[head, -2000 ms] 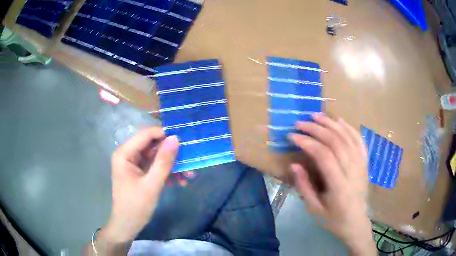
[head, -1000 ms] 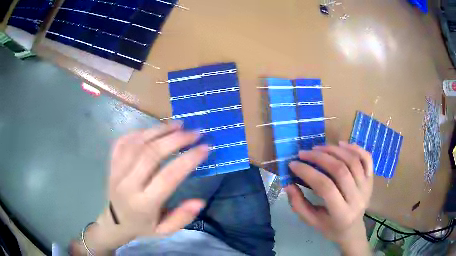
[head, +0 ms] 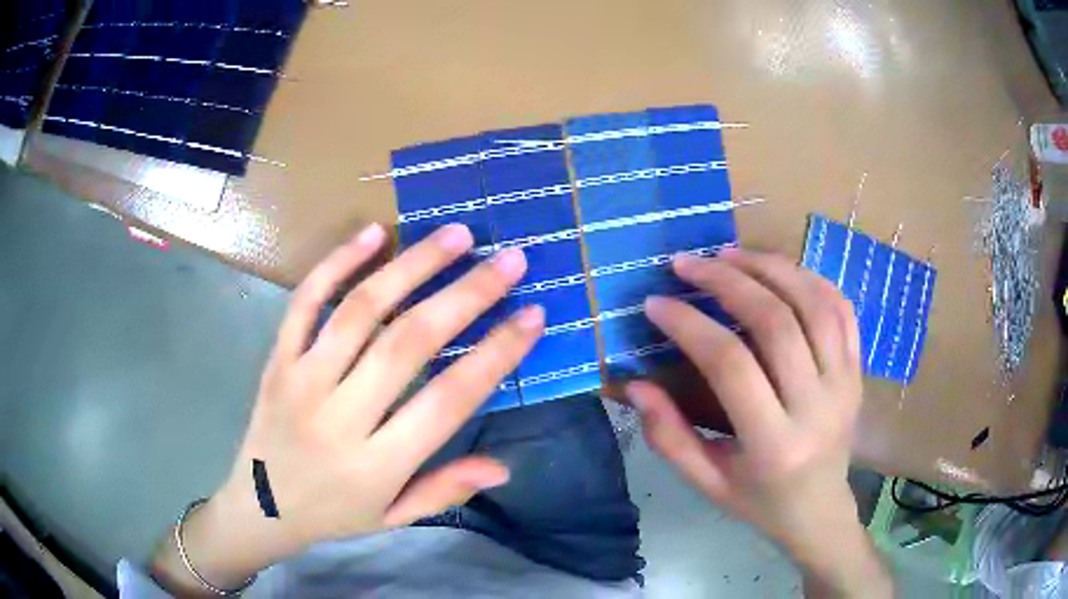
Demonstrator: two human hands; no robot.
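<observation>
A left pair of joined blue solar cell pieces [head: 527, 199] and a right pair, lighter in its left half [head: 615, 176], lie side by side with a thin gap line between them. Thin silvery ribbon ends stick out at the outer edges. My left hand [head: 392, 374] lies palm down with spread fingers on the lower left pair. My right hand [head: 761, 374] has its fingertips on the lower right of the right pair, its thumb below the lower edge. The fingers hide parts of the lower cells.
Dark finished cell panels [head: 176, 70] lie at the upper left. A small blue cell piece with ribbons [head: 873, 298] lies right of my right hand. A pile of loose ribbons [head: 1010, 275], a white bottle-like item [head: 1048, 143] and a dark chip [head: 980, 438] are at the right. Black cables are lower right.
The two pairs, apart before, now lie edge to edge. My left hand is spread flatter over the left pair. The right pair has moved left and up with my right hand.
</observation>
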